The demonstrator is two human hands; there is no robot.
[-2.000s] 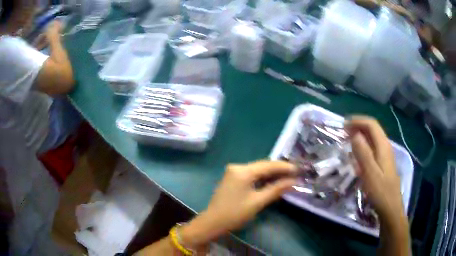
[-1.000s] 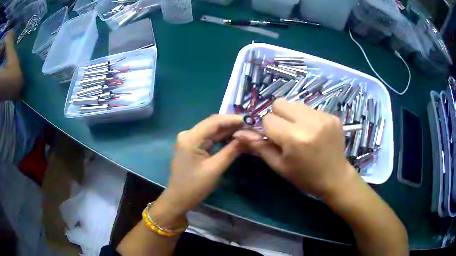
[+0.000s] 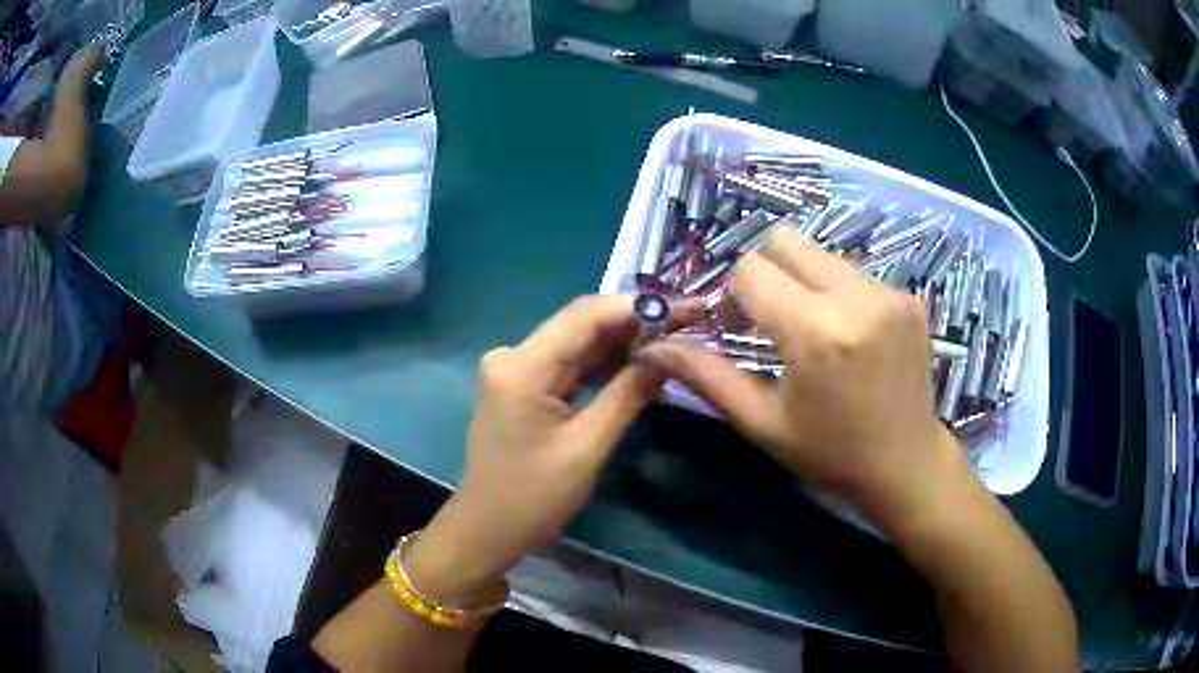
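My left hand (image 3: 559,394) grips a wired metal cylinder (image 3: 652,310) between thumb and fingers, its round dark end with a pale centre facing me. My right hand (image 3: 828,362) is beside it, over the front edge of the white parts tray (image 3: 1034,421); its fingertips are near the cylinder's far side, and whether they hold its leads is hidden. Loose silver cylinders with red leads are heaped in the tray. A clear packing box (image 3: 339,292) at left holds cylinders in rows with red leads.
Empty translucent box (image 3: 197,118) and grey scale (image 3: 372,90) stand behind the packing box. Pen (image 3: 684,61), white cable (image 3: 980,151) and clear boxes lie behind the tray. Smartphone (image 3: 1089,401) and stacked trays (image 3: 1170,421) are at right. Another person's arm (image 3: 59,151) is at far left.
Since two seconds ago, my hands have come together at the tray's front edge, and a cylinder now shows in my left fingers. The view has shifted; over the last second the hands moved little.
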